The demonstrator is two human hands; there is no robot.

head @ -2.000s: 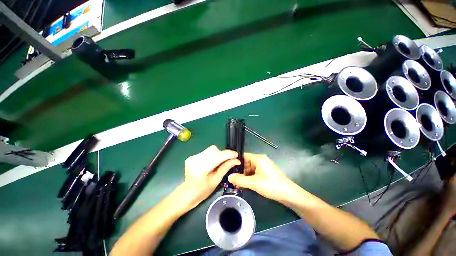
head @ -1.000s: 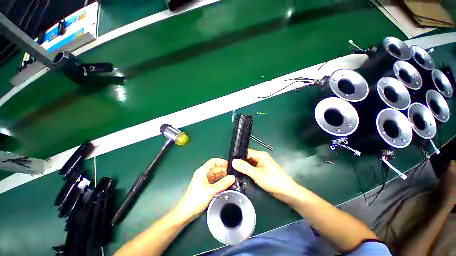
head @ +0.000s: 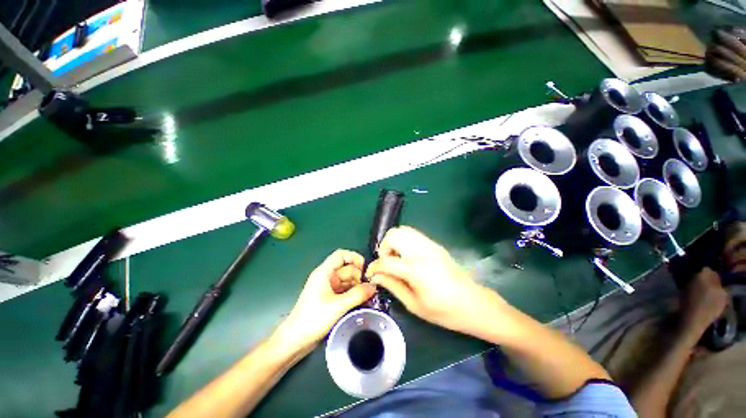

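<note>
A barrel housing with a silver flared rim [head: 366,352] lies nearest me at the bench's front edge, its dark opening facing up. A long slim black handle [head: 388,214] points away from it. My left hand [head: 329,295] is at the joint between handle and housing, its fingertips pinched together. My right hand [head: 411,272] lies over the handle's near part, its fingertips meeting those of my left hand. What the fingertips hold is too small to tell. The handle's near part is partly hidden by my hands.
A mallet [head: 269,220] and piled black handles [head: 123,343] lie left. Several housings with silver rims [head: 528,196] and loose wires stand right. A joined unit [head: 72,109] is at far left. Cardboard sheets [head: 654,37] lie far right. Another person's hand [head: 705,297] shows at right.
The view has shifted right. My right hand has moved forward over the handle, and both hands' fingertips have come together near the joint. The thin rod beside the handle no longer shows.
</note>
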